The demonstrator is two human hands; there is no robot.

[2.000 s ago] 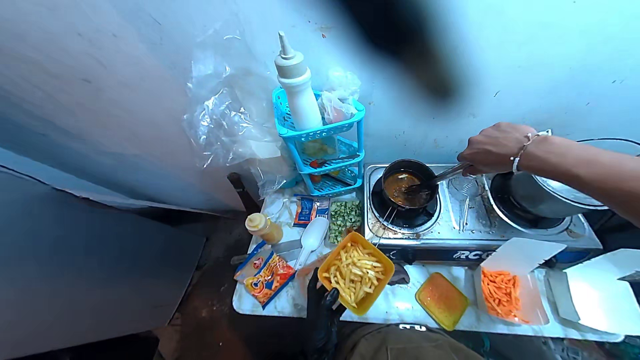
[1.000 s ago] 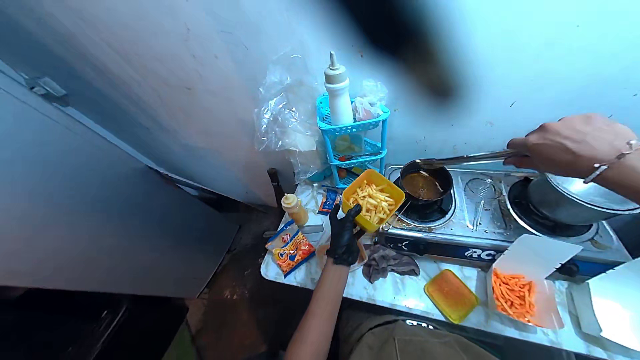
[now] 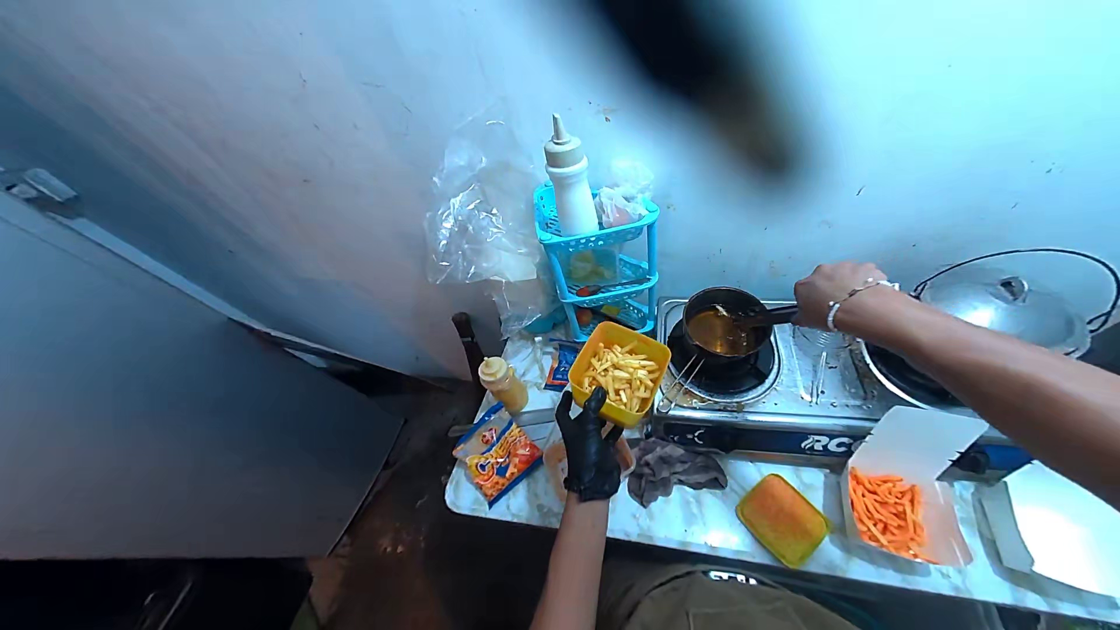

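My left hand [image 3: 592, 446], in a black glove, grips the near edge of a yellow plastic container [image 3: 620, 374] of french fries, held just left of the stove. My right hand [image 3: 837, 296], ungloved with a bracelet at the wrist, is closed around the dark handle of a small black saucepan [image 3: 723, 325]. The pan stands over the left burner and holds amber liquid that looks like oil. A dark utensil seems to reach into the pan, but my right hand hides how it is held.
A two-burner gas stove [image 3: 809, 376] bears a lidded metal pot [image 3: 1006, 306] at right. Along the counter [image 3: 717, 516] are an orange-coated yellow tray [image 3: 782, 520], a box of orange fries [image 3: 888, 516], a grey cloth [image 3: 669, 470], a snack bag [image 3: 498, 457] and a sauce bottle [image 3: 503, 385]. Behind stands a blue rack [image 3: 597, 234].
The left hand has carried the container of fries from the counter's front edge toward the stove's left side. The right hand stays on the pan side. The view has shifted.
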